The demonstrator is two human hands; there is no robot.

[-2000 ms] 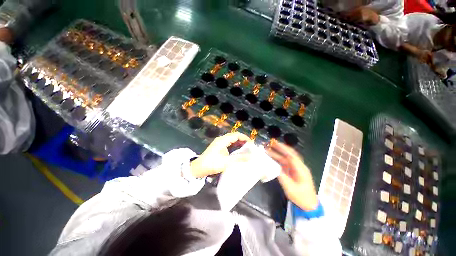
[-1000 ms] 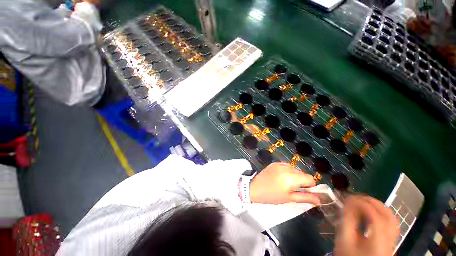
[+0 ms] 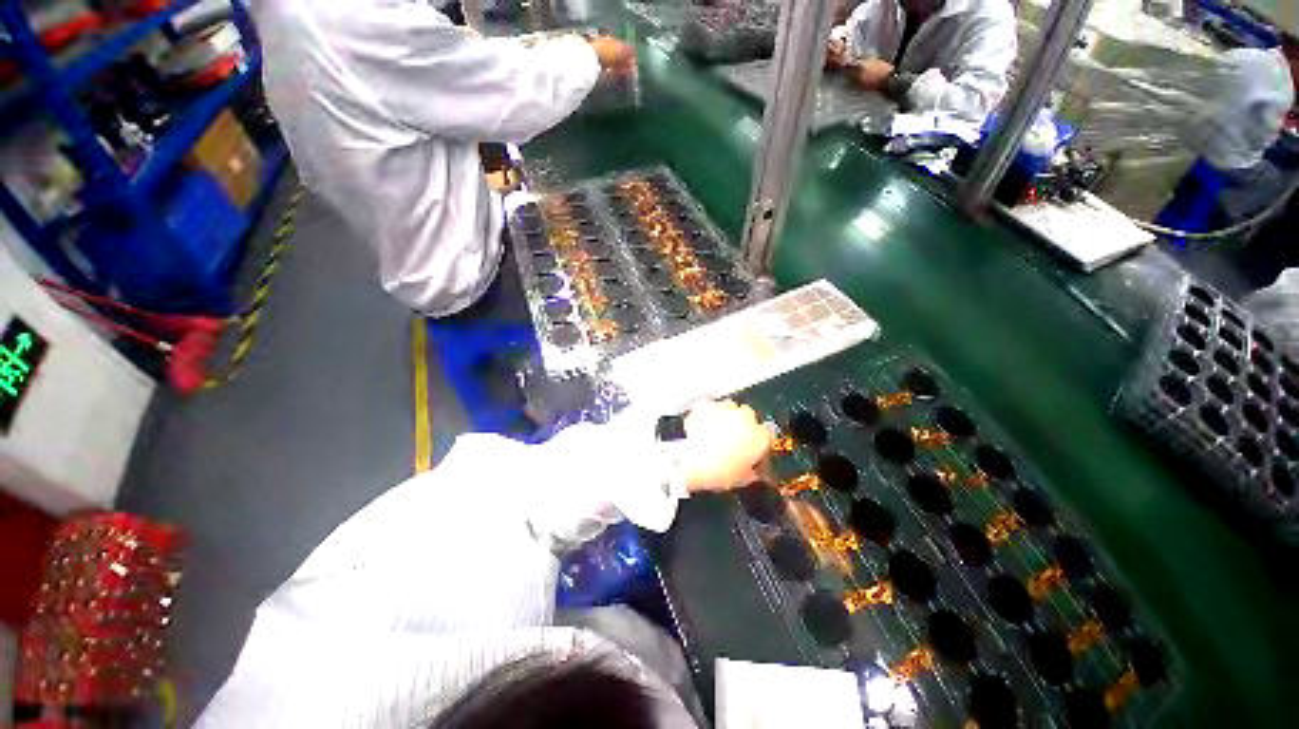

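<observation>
My left hand [image 3: 724, 444] reaches to the left side of the clear blister tray [image 3: 758, 573], its fingertips beside the nearest black discs and gold flex tails. Whether it holds anything cannot be told. The tray carries rows of black round modules [image 3: 912, 577] joined by orange-gold tails. A plain white sheet [image 3: 786, 698] is cut off by the bottom edge, with a bright glare beside it. My right hand is out of the picture. A pale gridded pad sheet stack [image 3: 741, 342] lies beyond my left hand.
A clear tray with gold rows [image 3: 620, 264] lies at the upper left, beside a worker in a white smock [image 3: 413, 143]. A metal post [image 3: 788, 135] rises behind it. Stacked trays [image 3: 1225, 392] stand at the right. A blue bin [image 3: 606, 563] is below the bench edge. Other workers sit further back.
The view has swung left. My left hand has moved off the white sheet to the tray's left side. My right hand has gone out of the picture, and the right-hand pad sheets too.
</observation>
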